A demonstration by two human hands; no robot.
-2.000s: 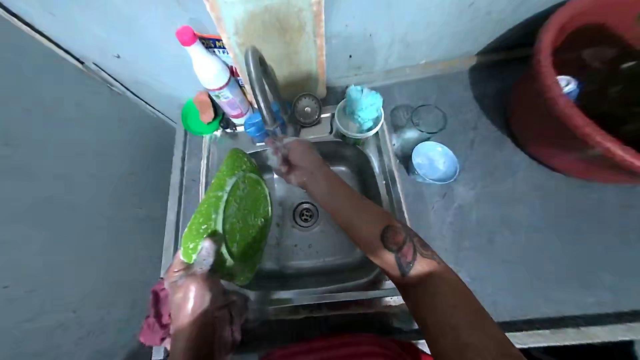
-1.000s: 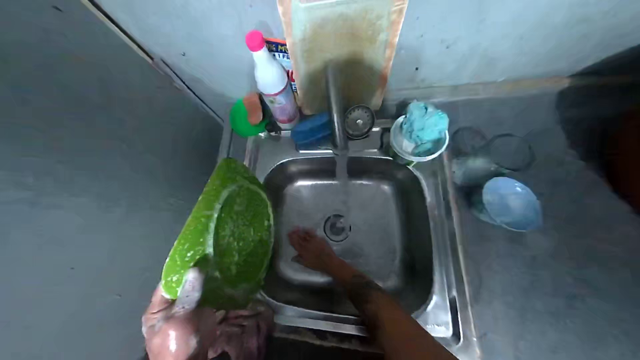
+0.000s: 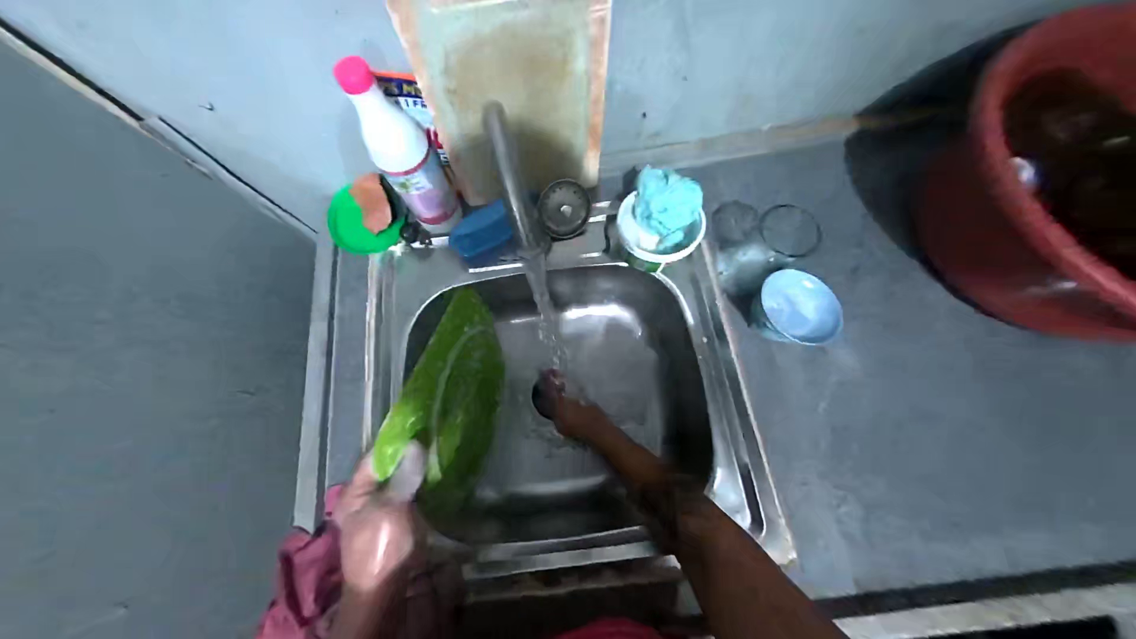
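Observation:
My left hand (image 3: 382,510) grips the lower left edge of a green plastic plate (image 3: 453,390), which is tilted on its side over the left part of the steel sink (image 3: 612,444). Streaks of suds and water show on the plate. Water runs from the curved faucet (image 3: 508,169) into the basin. My right hand (image 3: 568,408) is low in the basin under the stream, beside the drain (image 3: 540,398). It is blurred, and whether its fingers are apart or closed does not show; no object is seen in it.
Behind the sink stand a bottle with a pink cap (image 3: 399,151), a green dish (image 3: 355,222), a blue sponge (image 3: 481,231), a sink strainer (image 3: 564,209) and a white tub (image 3: 661,248) holding a turquoise cloth. Drinking glasses (image 3: 790,232), a blue cup (image 3: 800,307) and a red bucket (image 3: 985,195) are at right.
The green plate has moved from the sink's left edge into the basin. My right hand went from the faucet down into the basin, and is now under the water stream.

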